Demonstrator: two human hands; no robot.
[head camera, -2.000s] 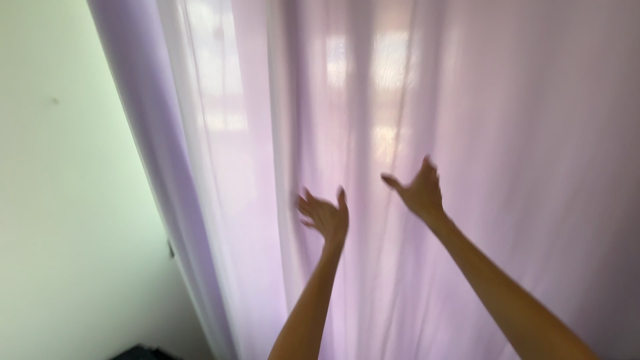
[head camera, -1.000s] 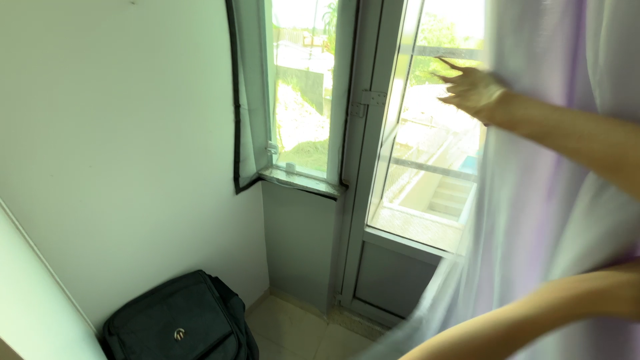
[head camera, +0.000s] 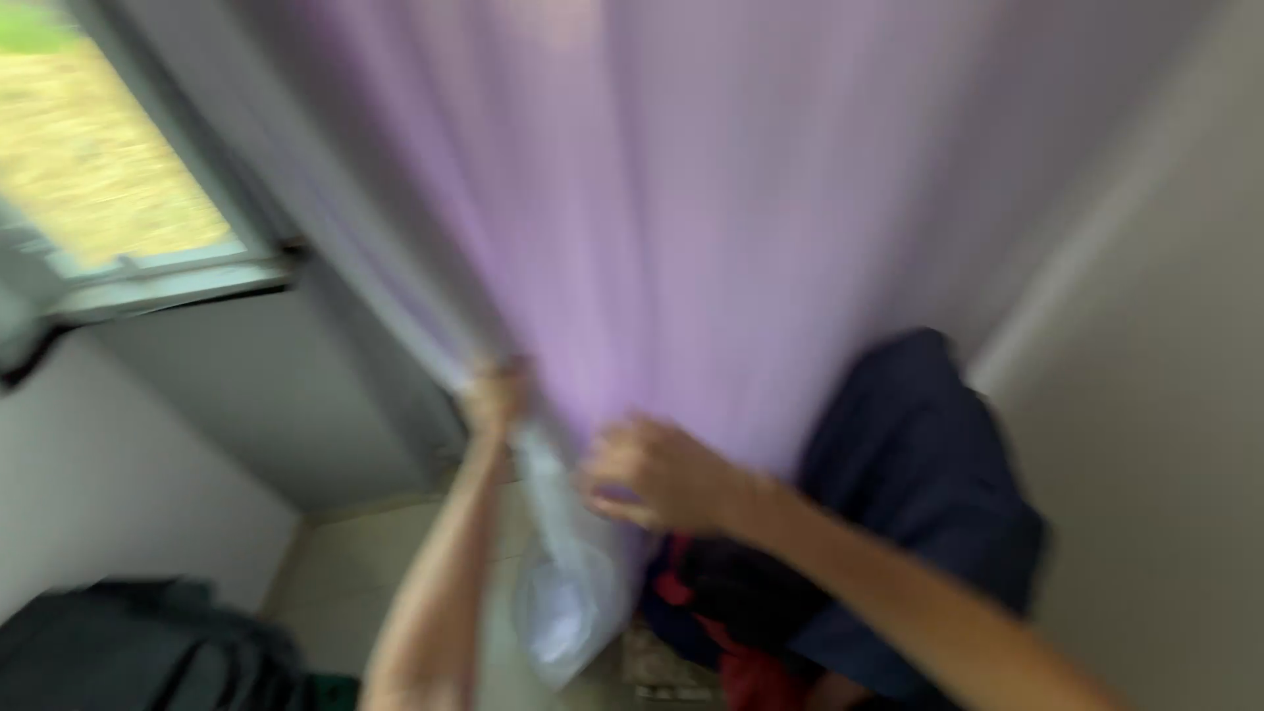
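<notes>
A sheer lilac curtain (head camera: 731, 197) fills the middle of the head view, drawn together toward its lower part. My left hand (head camera: 497, 395) is closed on the curtain's left edge, with the lower end of the fabric hanging beneath it. To the right of it, my right hand (head camera: 657, 474) has its fingers curled around the curtain's gathered lower part. Motion blur hides the finer finger detail on both hands.
At left is a window (head camera: 109, 148) with a sill above a grey panel (head camera: 257, 385). A dark bag (head camera: 148, 647) stands at lower left on the tiled floor (head camera: 346, 573). Dark blue cloth (head camera: 928, 474) and red cloth (head camera: 755, 676) are piled at lower right, near a wall (head camera: 1145, 395).
Both hands, open before the curtain two seconds ago, now grip it lower down. The curtain is gathered between them. The view has swung left, then back right and down.
</notes>
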